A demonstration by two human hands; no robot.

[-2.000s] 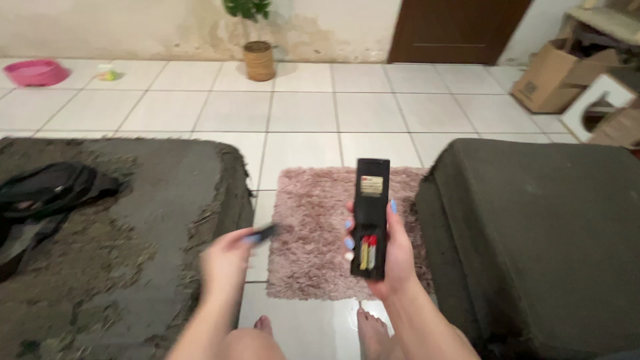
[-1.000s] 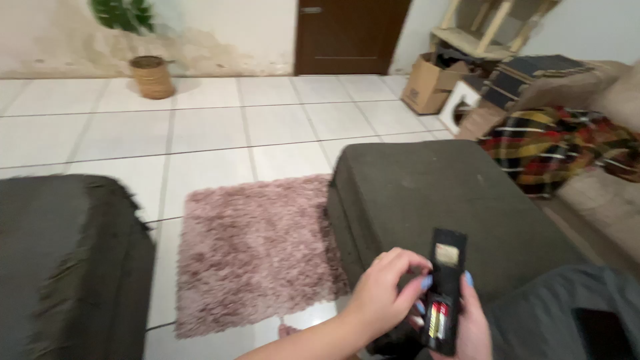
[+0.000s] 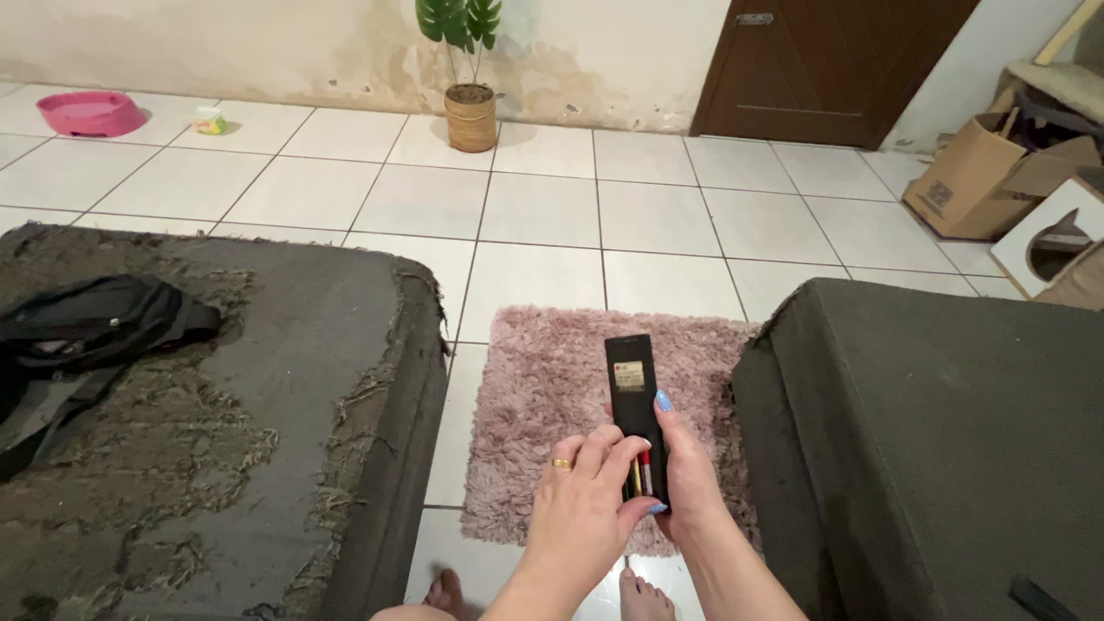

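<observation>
A black LG remote control is held back side up, with its battery compartment uncovered, above the pink rug. My right hand grips it from the right, the thumb along its edge. My left hand lies over the lower end, its index finger and thumb touching at the two ends of the compartment. Between them show batteries, one with a red part and one yellowish. The left fingers hide part of the compartment, so whether they grip a battery is unclear.
A worn grey ottoman with a black bag stands at left, a dark ottoman at right with a small dark object on it. A shaggy pink rug lies between. Beyond are a potted plant and cardboard box.
Two seconds ago my left hand was away to the left of the remote with a small dark thing; now it is at the battery compartment without that thing visible. The view swung right and back.
</observation>
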